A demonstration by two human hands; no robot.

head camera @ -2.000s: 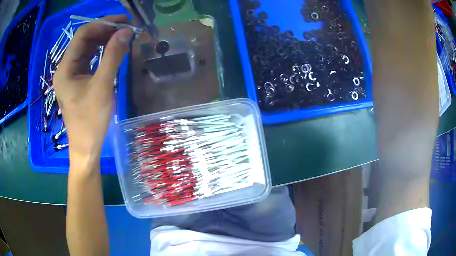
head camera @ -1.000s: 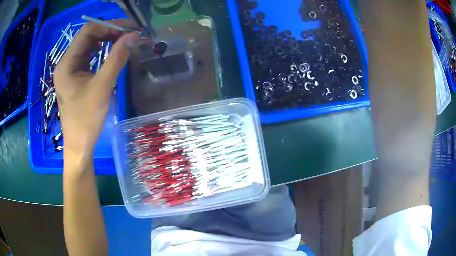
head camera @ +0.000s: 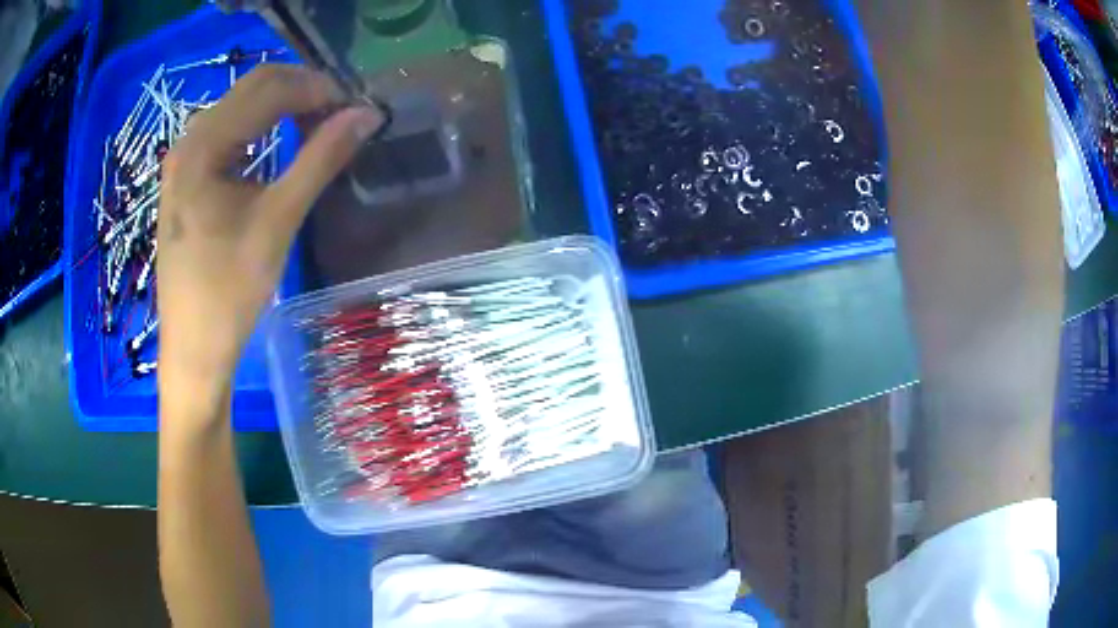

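Note:
My left hand (head camera: 233, 209) is at the fixture (head camera: 411, 160), its thumb and index fingertip together at a small dark round part (head camera: 381, 119) under the dark metal ram (head camera: 307, 47). The fingers hide most of this part; it looks like a ring. No white length shows clearly between the fingers. My right hand is out of the picture beyond the top edge; only the blurred right forearm (head camera: 975, 245) shows. A clear plastic tub (head camera: 631, 356) nearest my body holds rows of red and white wired pieces (head camera: 405, 393).
The left blue tray (head camera: 117, 409) holds jumbled thin pieces. The right blue tray (head camera: 760, 260) holds many dark and silvery rings. A brownish base plate (head camera: 417, 227) lies under the fixture. The green press base (head camera: 411, 34) is behind. Other blue trays show at both side edges.
My left fingertips have moved slightly right and down onto the small dark part. The white wired piece that stuck out left of them no longer clearly shows in the hand. The whole view has shifted slightly.

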